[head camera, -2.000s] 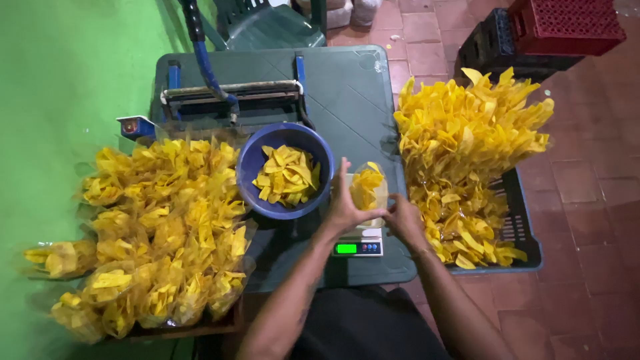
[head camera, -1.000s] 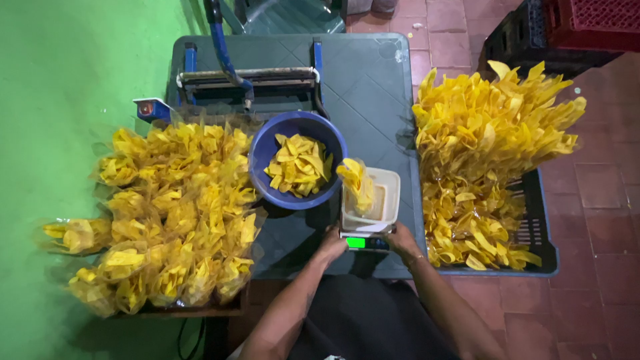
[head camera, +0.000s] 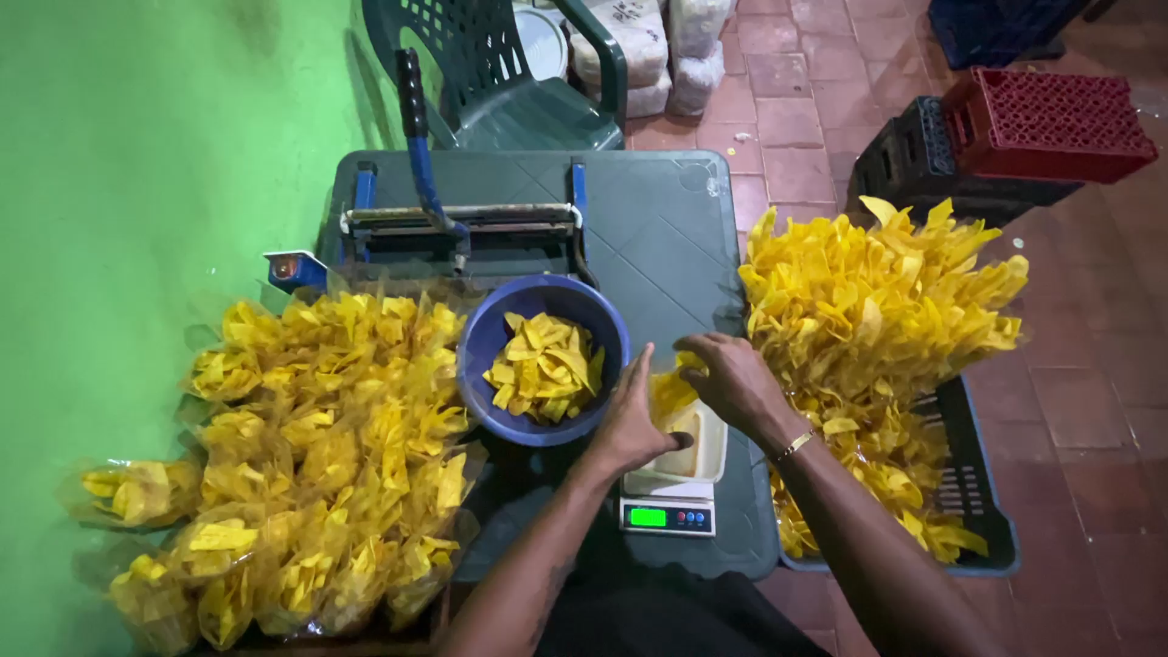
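A clear bag of yellow plantain chips (head camera: 671, 391) stands in a white plastic tub (head camera: 707, 447) on a digital scale (head camera: 668, 516) with a lit green display. My left hand (head camera: 631, 422) is spread around the bag's left side, thumb and fingers apart; how firmly it touches is unclear. My right hand (head camera: 735, 379) bends over the top of the bag, fingertips at the chips; whether they pinch any is hidden. Left of my hands is a blue bowl (head camera: 470, 365) of loose chips. Filled clear bags of chips (head camera: 319, 456) cover the left side.
A lever-type bag sealer (head camera: 465, 219) lies at the back of the green plastic table (head camera: 666, 237). At right, a dark crate (head camera: 990, 511) is heaped with bagged chips (head camera: 876, 301). Behind are a green plastic chair (head camera: 538, 114) and a red crate (head camera: 1049, 123).
My hands have moved up from the scale's front edge to the bag, which leaned in the tub's left side one second ago. The view has shifted, showing more of the chair.
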